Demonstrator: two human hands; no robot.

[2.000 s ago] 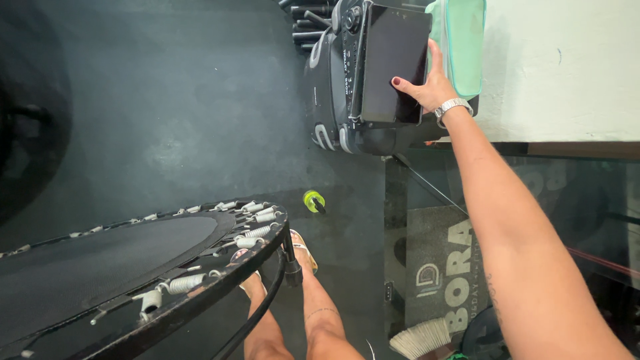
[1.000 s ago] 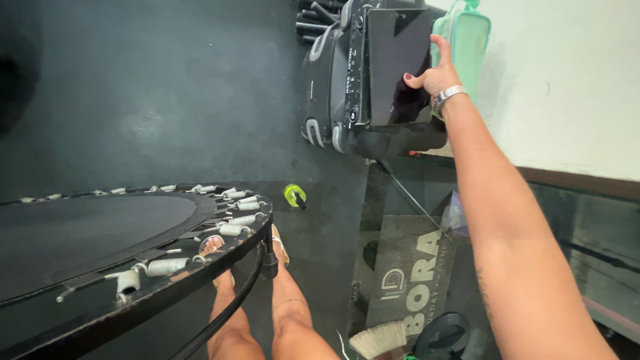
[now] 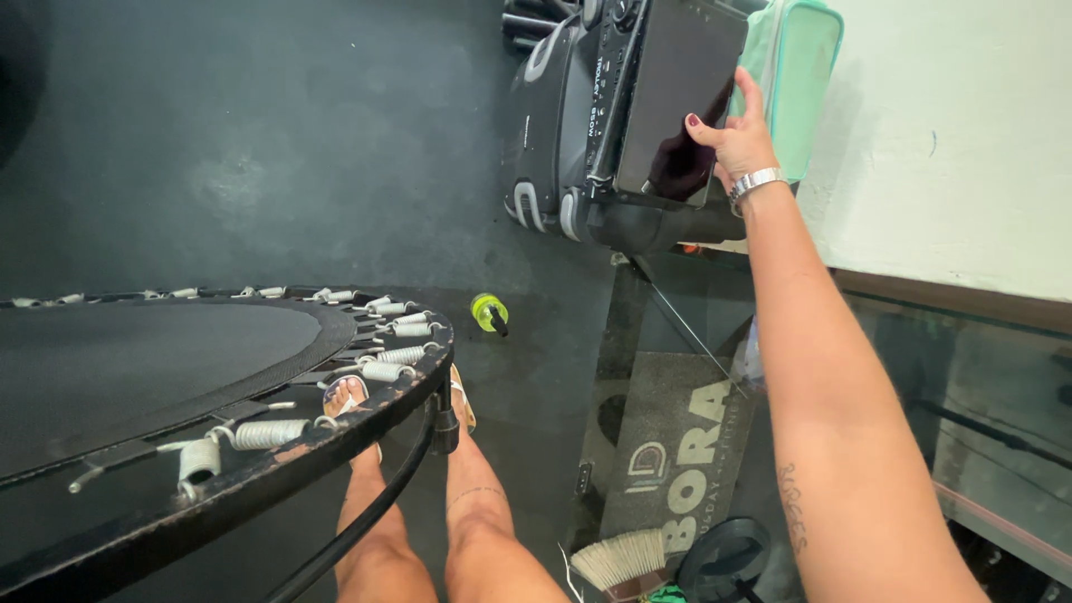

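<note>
My right hand (image 3: 741, 138) reaches up from the lower right and grips the edge of a dark glossy tablet (image 3: 682, 75), its thumb on the screen face. The tablet leans against the control panel of a black trolley speaker (image 3: 544, 126), and the hand's reflection shows in it. A mint-green zippered case (image 3: 804, 84) stands just behind my fingers, beside the white wall. My left hand is not in view. At the lower left, a mini trampoline's black metal frame (image 3: 335, 435) with coil springs is tilted in front of my legs.
A yellow-green bottle (image 3: 488, 313) is on the dark floor near my feet. Below the speaker are a glass panel (image 3: 997, 377), a doormat with lettering (image 3: 641, 435), a broom head (image 3: 618, 559) and a round black base (image 3: 724, 557). Black tubes (image 3: 532, 25) lie at the top.
</note>
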